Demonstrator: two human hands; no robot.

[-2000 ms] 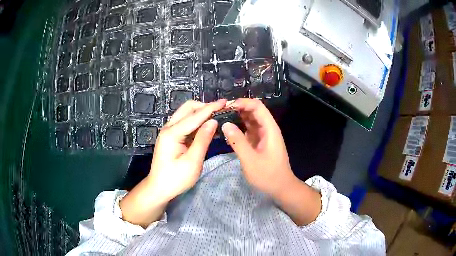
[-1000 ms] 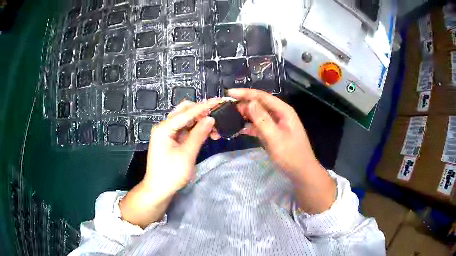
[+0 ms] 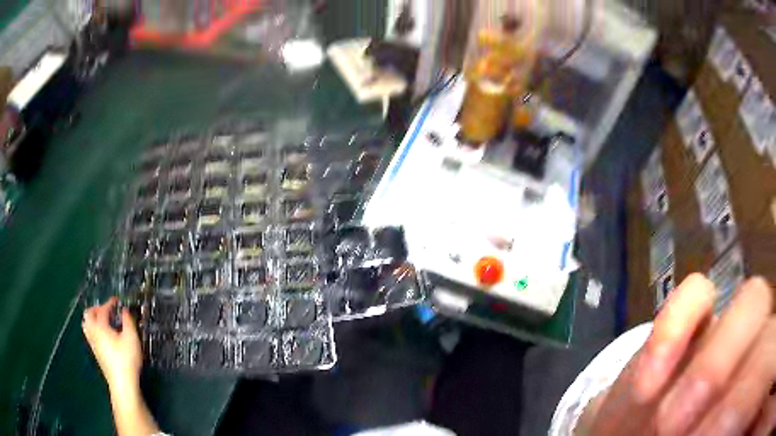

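Note:
My left hand [image 3: 117,341] is at the lower left edge of the large clear blister tray [image 3: 332,353]. A small dark thing [image 3: 116,317] shows between its thumb and fingers; blur hides whether it is gripped. Dark square housings [image 3: 257,313] sit in rows of the tray's pockets. My right hand [image 3: 702,375] is large, blurred and cut off at the lower right, close to the camera. Its fingers are bent and a little apart, and no object shows in it.
A small parts tray [image 3: 364,313] lies between the large tray and the white press [image 3: 485,217]. The press has a yellow-orange head [image 3: 487,98], a red button [image 3: 488,271] and a green one [image 3: 522,283]. Labelled cartons [image 3: 672,179] stand at right. Blurred items lie at the back.
The view has shifted and shows more of the press and bench. My hands have parted from the black housing held in front: left to the tray's left edge, right to the lower right.

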